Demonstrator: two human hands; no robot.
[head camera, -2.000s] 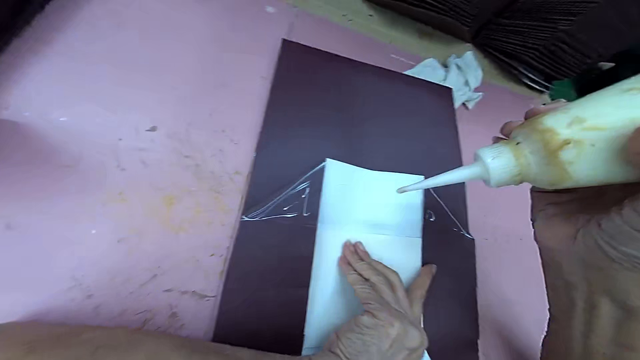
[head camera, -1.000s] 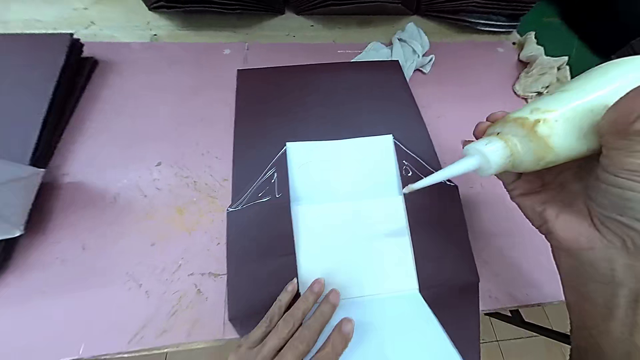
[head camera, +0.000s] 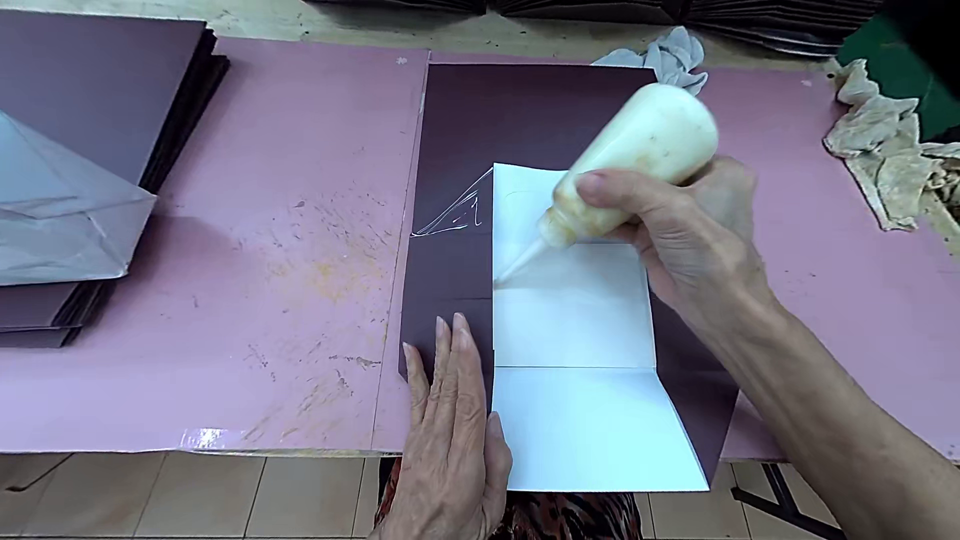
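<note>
My right hand (head camera: 675, 232) is closed around a whitish plastic squeeze bottle (head camera: 645, 135), tilted with its nozzle down. The nozzle tip meets the left edge of a folded white paper sheet (head camera: 574, 315). That sheet lies on a dark purple-brown sheet (head camera: 525, 112), which has white pen lines and a mark left of the paper. My left hand (head camera: 454, 427) lies flat, fingers side by side, on the lower left of the dark sheet, its thumb by the white paper's edge. Yellow-brown stains cover the bottle's neck.
A stack of dark sheets (head camera: 90, 82) with a crumpled pale wrapping (head camera: 67, 210) on it stands at the left of the pink table surface (head camera: 300, 150). A grey cloth (head camera: 675, 56) and a stained cloth (head camera: 885, 150) lie toward the back. Dark folded stacks (head camera: 592, 9) line the far edge.
The bottle in my right hand has moved from the white paper's right edge to its left edge. My left hand has shifted off the white paper onto the dark sheet's left part. The view has turned.
</note>
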